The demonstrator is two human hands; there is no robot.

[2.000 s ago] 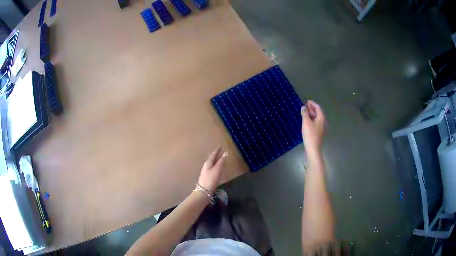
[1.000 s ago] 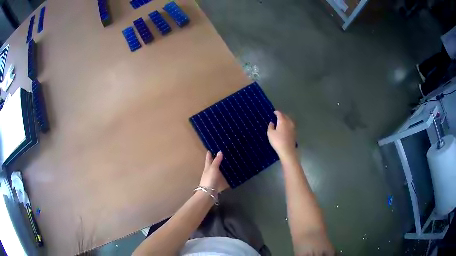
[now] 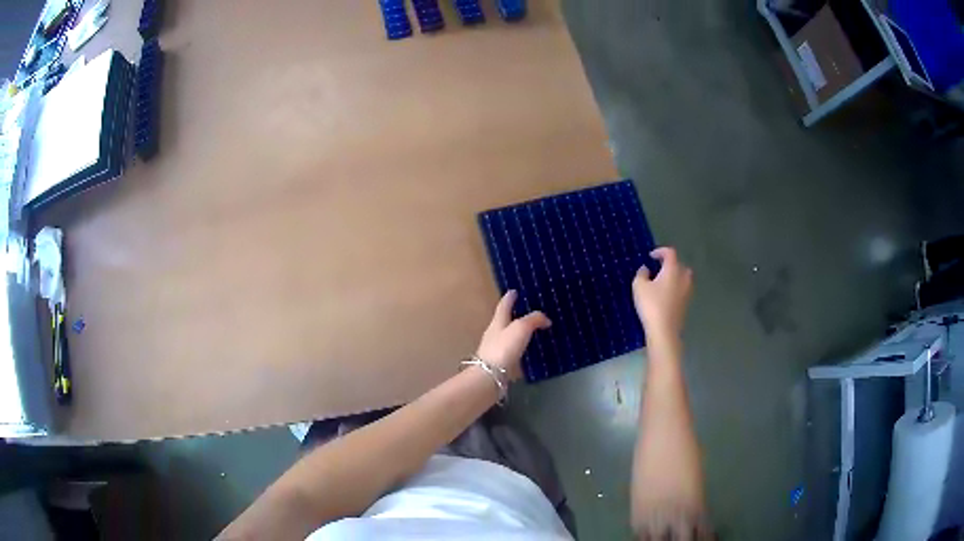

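Note:
A large blue square solar panel sheet [image 3: 576, 280] with a fine grid lies at the table's right corner, its lower right part reaching past the edge over the floor. My left hand [image 3: 512, 336], with a bracelet at the wrist, is at the sheet's left edge, thumb over its top face. My right hand [image 3: 663, 298] pinches the right edge with bent fingers. The fingertips' undersides are hidden.
Several short strip stacks [image 3: 428, 15] stand at the far side of the brown table [image 3: 296, 243]. A long strip stack [image 3: 148, 100] stands beside a black-edged tray [image 3: 79, 132]. A yellow and black knife [image 3: 61, 354] lies left. A white roll [image 3: 920, 470] stands on the right.
My left hand has come from beside the sheet onto its left edge. My right hand remains at the right edge, slightly lower along it. The camera view has shifted.

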